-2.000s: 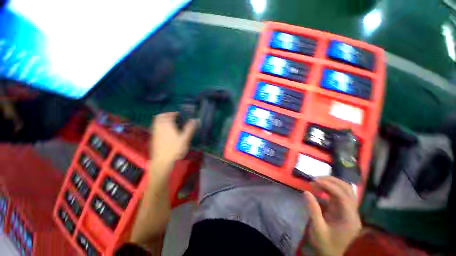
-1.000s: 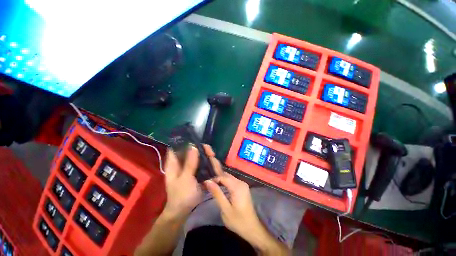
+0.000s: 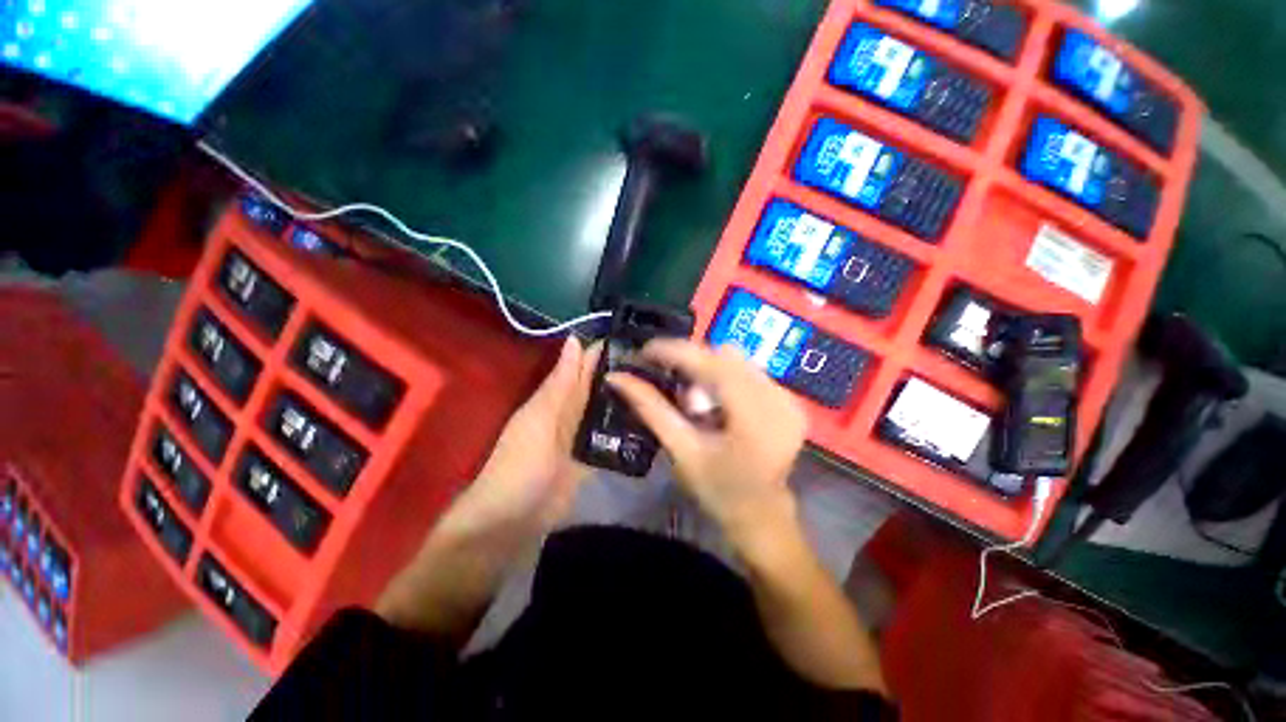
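My left hand (image 3: 529, 451) holds a black phone (image 3: 614, 444) near my lap, with a small white label showing at its lower end. A white cable (image 3: 487, 279) runs to its upper end. My right hand (image 3: 741, 430) has its fingers curled over the same phone and hides its middle; a small shiny spot shows between them, unclear what. The red tray (image 3: 984, 233) at right holds phones with blue-white screens and a white label (image 3: 1069, 264). A second cabled phone (image 3: 1041, 395) lies back up across its lower right pockets.
A black barcode scanner (image 3: 635, 212) lies between my hands and the monitor (image 3: 155, 50). Another scanner (image 3: 1149, 423) and a mouse (image 3: 1238, 466) are at right. A red tray of dark phones (image 3: 268, 444) tops a stack at left; another stack (image 3: 71, 522) stands beyond.
My left hand has taken hold of a phone and my right hand has left the tray to join it. The phone and both hands now appear slightly farther right, and the view has shifted.
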